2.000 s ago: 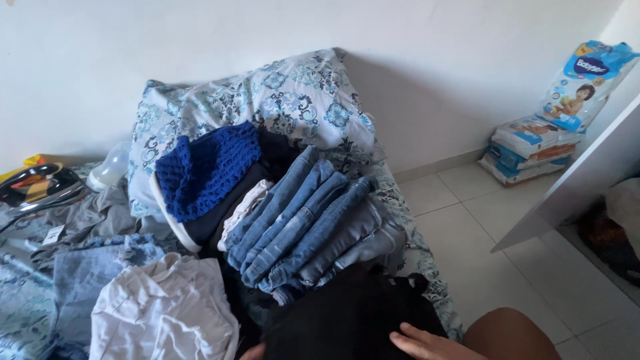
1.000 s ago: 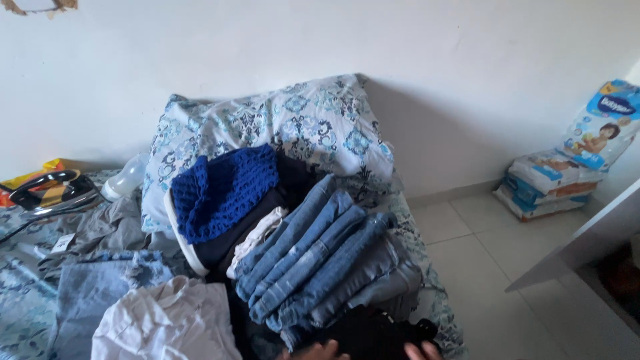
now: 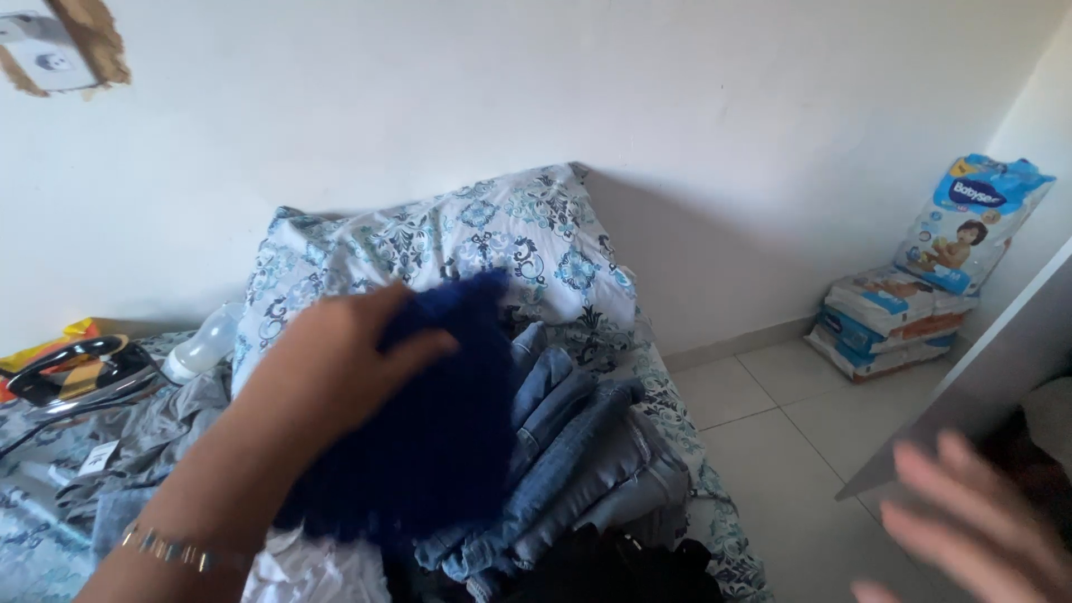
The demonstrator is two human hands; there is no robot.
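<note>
My left hand (image 3: 360, 352), with a bracelet at its wrist, grips a dark blue knitted garment (image 3: 419, 427) by its upper edge. The blurred garment hangs over the clothes on the bed and hides part of them. Folded blue jeans (image 3: 544, 419) and grey trousers (image 3: 628, 469) lie in a row just right of it. Black clothing (image 3: 620, 569) is below them, and a white cloth (image 3: 318, 569) shows under the garment. My right hand (image 3: 971, 502), blurred, is at the lower right with fingers spread, holding nothing.
A patterned pillow (image 3: 486, 226) leans on the wall. At the left are a clothes iron (image 3: 84, 377), a baby bottle (image 3: 201, 343) and grey clothing (image 3: 176, 419). Diaper packs (image 3: 888, 310) stand on the tiled floor at the right, near a slanting panel edge (image 3: 997, 360).
My left hand has come up from the black clothing and lifted the blue knitted garment, which lay beside the jeans. My right hand has moved away to the right.
</note>
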